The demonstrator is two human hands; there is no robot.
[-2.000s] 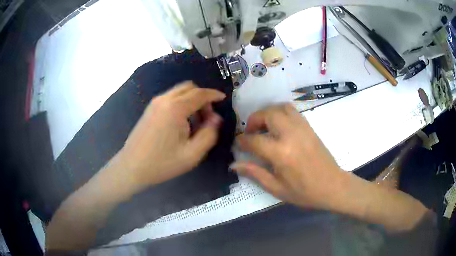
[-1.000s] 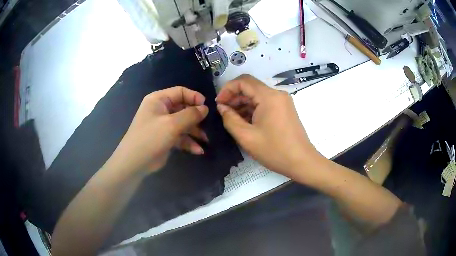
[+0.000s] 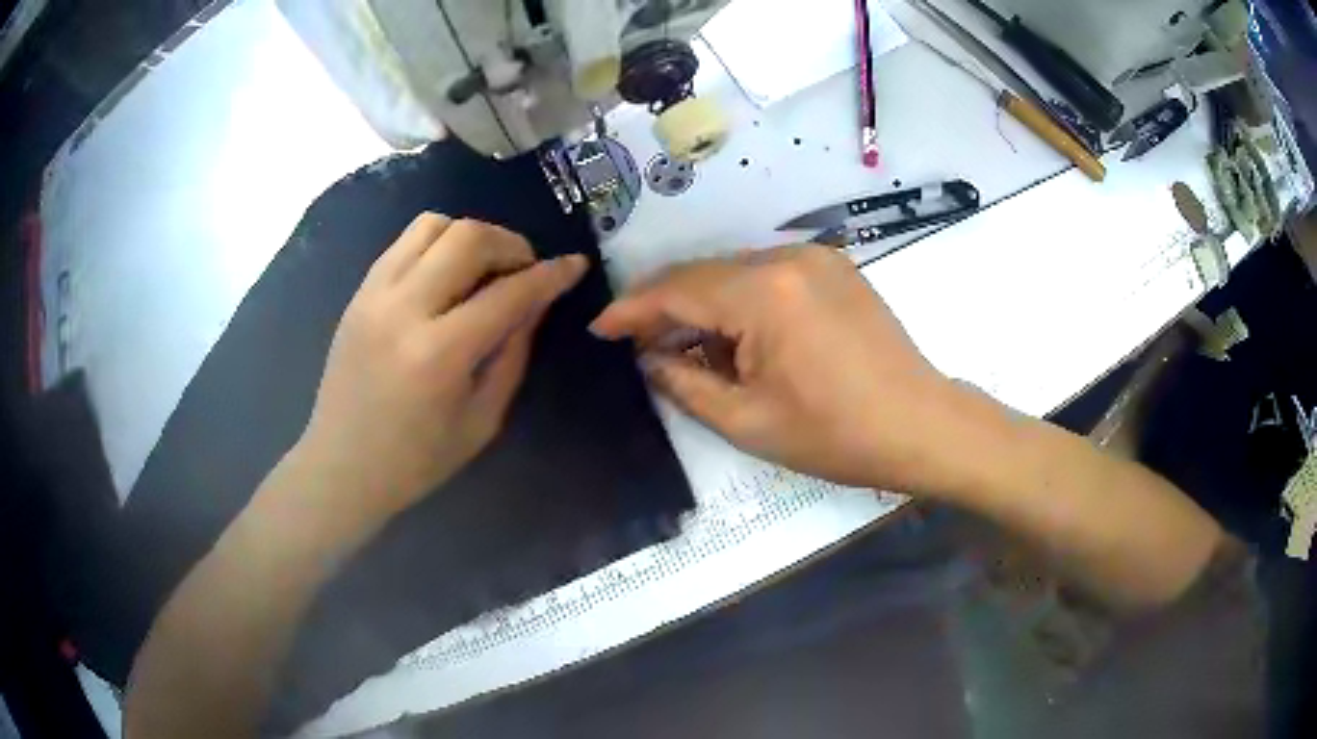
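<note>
A large black garment panel (image 3: pixel 578 448) lies on the machine table, its upper end by the presser foot (image 3: pixel 561 179). My left hand (image 3: pixel 433 318) rests on the panel, its fingertips together close to the panel's right edge, below the foot. My right hand (image 3: pixel 780 347) is at the same edge, just right of and below my left fingertips, with index finger and thumb apart. Whether the right fingertips touch the cloth edge is hard to tell. No thread shows between the hands.
The sewing machine head (image 3: pixel 506 65) stands above the panel. Right of it lie thread snips (image 3: pixel 910 214), a red and black pencil (image 3: pixel 867 87), a white paper (image 3: pixel 794 44), a wooden-handled tool (image 3: pixel 1054 137) and a second pair of snips (image 3: pixel 1151 130). A printed scale (image 3: pixel 578 592) runs along the front edge.
My left hand has moved up and flattened onto the panel. My right fingertips have parted and sit slightly lower at the edge. The view has shifted a little, and the panel's lower right corner lies straighter.
</note>
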